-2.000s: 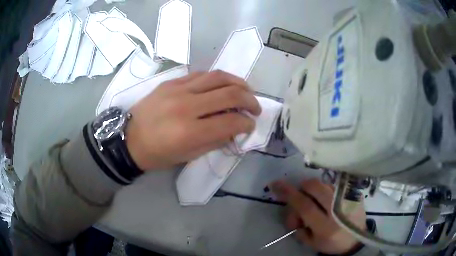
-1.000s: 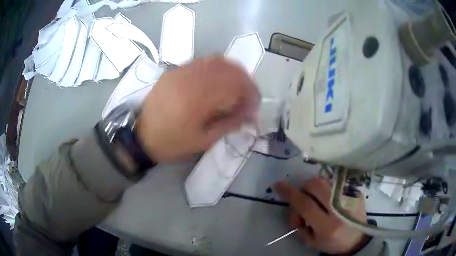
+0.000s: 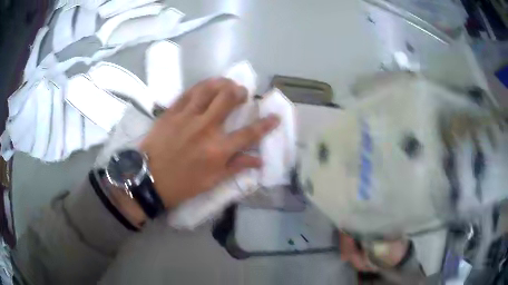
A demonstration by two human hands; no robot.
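Observation:
A white pointed tab (image 3: 277, 142) lies at the left side of the sewing machine head (image 3: 390, 156), its tip towards the top. My left hand (image 3: 203, 133) lies over it, index fingertip on the tab and thumb beside it, holding it against the bed. Another tab (image 3: 243, 75) shows above my fingers, and white fabric (image 3: 209, 209) shows below my palm. My right hand (image 3: 370, 250) is mostly hidden behind the lower machine head, and what it holds is not visible. The needle area is hidden, and the picture is blurred.
Many outlined white tabs (image 3: 55, 119) are fanned at the left of the table, with one single tab (image 3: 164, 69) beside them. Thin white strips (image 3: 111, 50) lie above. A dark-edged plate (image 3: 284, 231) is set in the table below the head. A metal-rimmed slot (image 3: 303, 89) lies behind.
The view has shifted, so the machine head sits lower. My left hand has spread its fingers over the tabs, and the tab by the head is turned more upright. My right hand is more hidden.

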